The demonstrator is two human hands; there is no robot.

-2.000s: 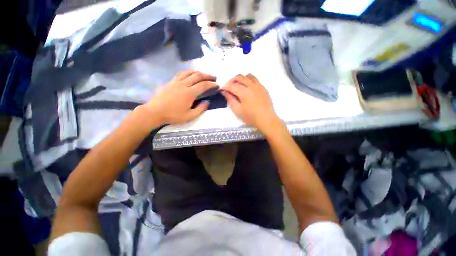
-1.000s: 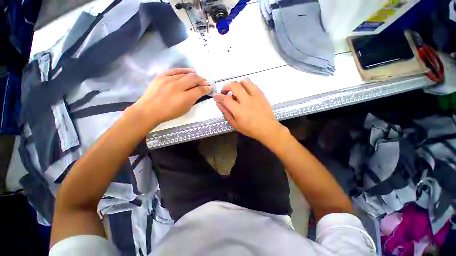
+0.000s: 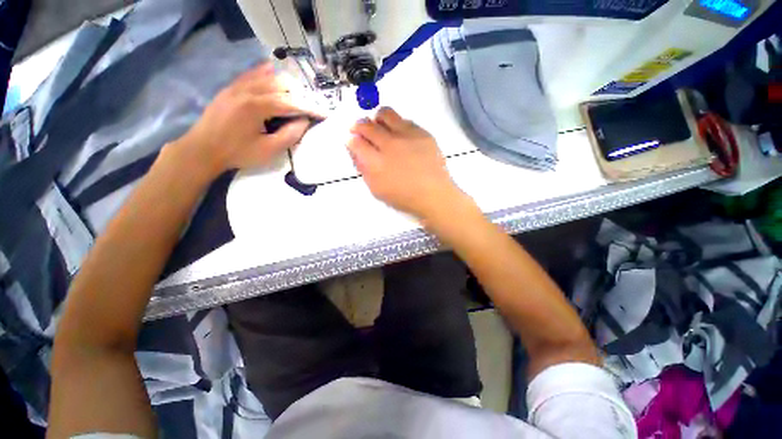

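Note:
My left hand (image 3: 249,120), slightly blurred, is on the edge of the grey garment panel (image 3: 154,94), with dark fabric between thumb and fingers, left of the presser foot (image 3: 327,96). My right hand (image 3: 399,163) is over the white table just below the blue round knob (image 3: 367,95), its fingertips bunched; whether they pinch a thread or small edge cannot be told. A small dark scrap (image 3: 300,183) with a thin line running up from it lies on the table between the hands. The sewing machine head (image 3: 296,30) is above them.
Light grey curved pocket pieces (image 3: 506,90) lie stacked right of the needle. A phone (image 3: 639,126) on a tan pad and a red-handled tool (image 3: 717,144) are further right. A measuring tape (image 3: 377,250) runs along the front edge. Crumpled grey-black pieces (image 3: 634,296) and magenta cloth (image 3: 677,403) are lower right.
My left hand has moved up and left with the panel, toward the presser foot. My right hand has parted from it and sits slightly higher. The small dark scrap now shows on the table.

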